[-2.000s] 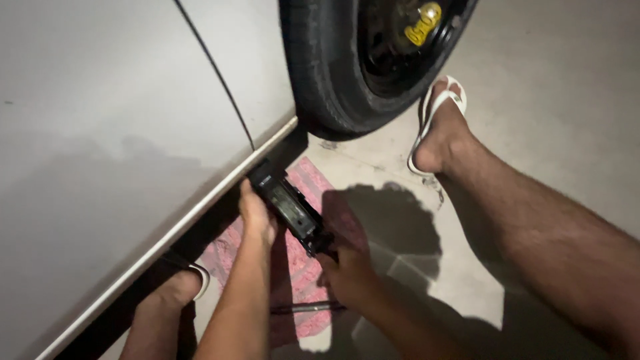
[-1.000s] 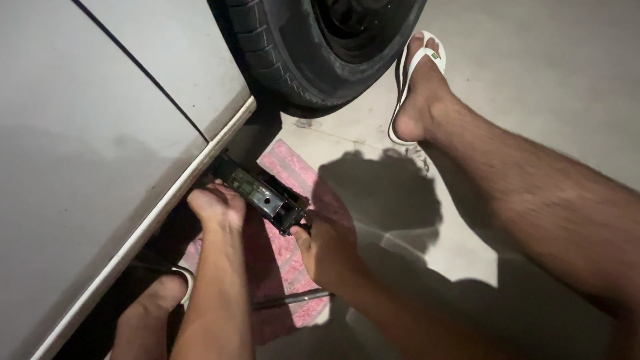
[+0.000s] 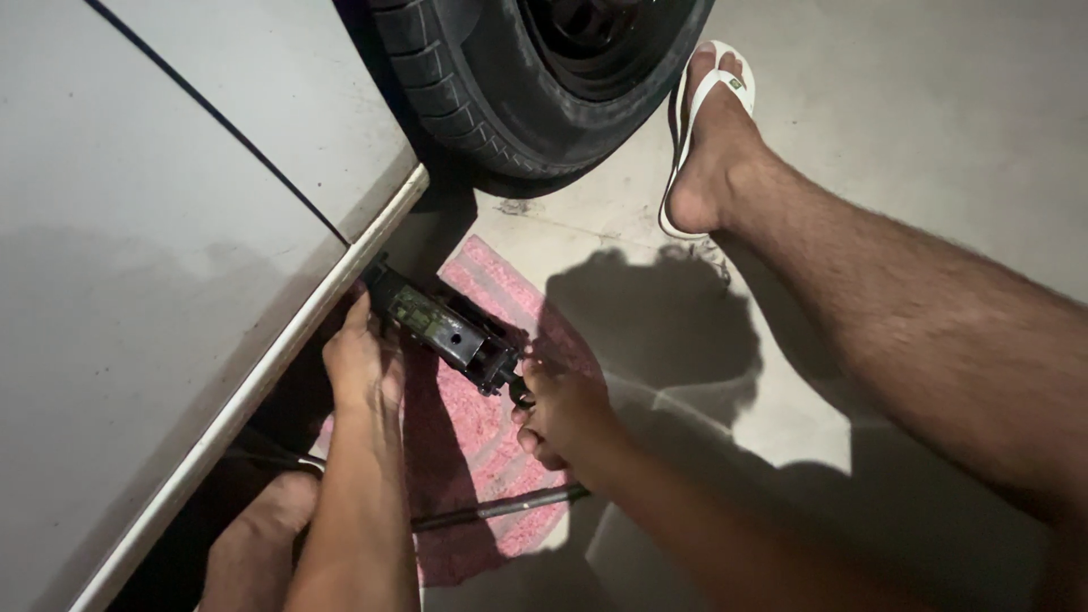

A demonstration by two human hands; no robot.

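A black metal scissor jack lies slantwise below the sill of a light-coloured car, its upper-left end close to the sill edge. My left hand is at that end, its fingers partly hidden behind the jack and under the sill, so its hold is unclear. At the lower-right end, my right hand has its fingers closed on the jack's screw eye. Beneath the jack a pink and grey mat covers part of the floor. A thin metal rod lies across the mat, below my right hand.
A car wheel with a black tyre stands at the top. My foot in a white flip-flop is on the concrete floor right of it; my other foot is partly under the car's edge. Dark shadows fall over the floor and mat.
The jack has turned to a flatter slant than two seconds ago, with both hands staying at its ends. The view has shifted somewhat.
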